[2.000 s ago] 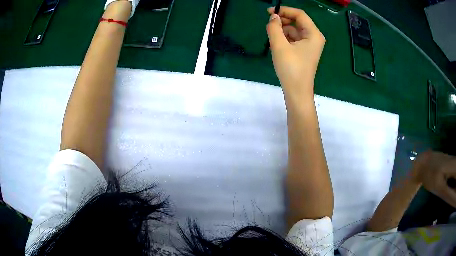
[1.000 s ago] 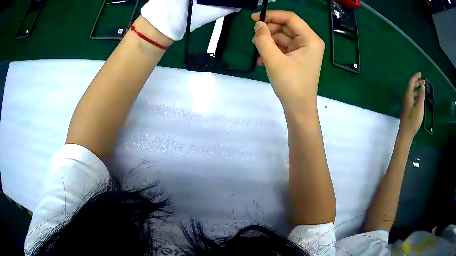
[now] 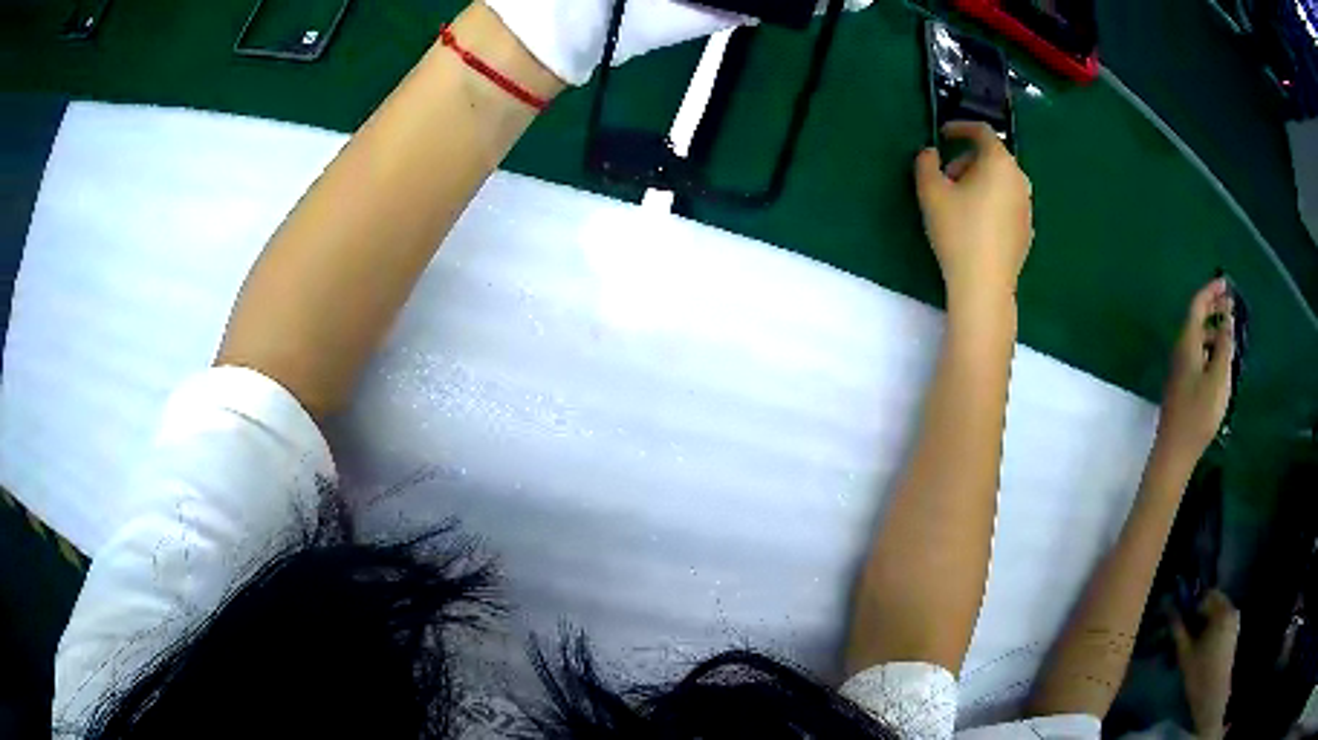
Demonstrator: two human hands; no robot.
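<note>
My left hand (image 3: 614, 32), in a white glove and cut off by the top edge, holds a black phone middle frame (image 3: 708, 188) with an open middle. A dark piece shows at its far end, partly out of the picture. My bare right hand (image 3: 983, 210) has its fingers closed on the near end of another phone middle frame (image 3: 971, 80) on the green belt. The hand hides that frame's near end.
White foam sheet (image 3: 622, 376) lies under my forearms; a white strip (image 3: 701, 94) crosses the belt. A red tray (image 3: 1034, 46) is at upper right. Another frame (image 3: 296, 32) is at upper left. A neighbour's hand (image 3: 1200, 362) is at the right on a dark part.
My right hand has left the held frame, moved right and closed on the other frame. My left hand came in from the left with its frame. The thin dark piece at my right fingertips no longer shows.
</note>
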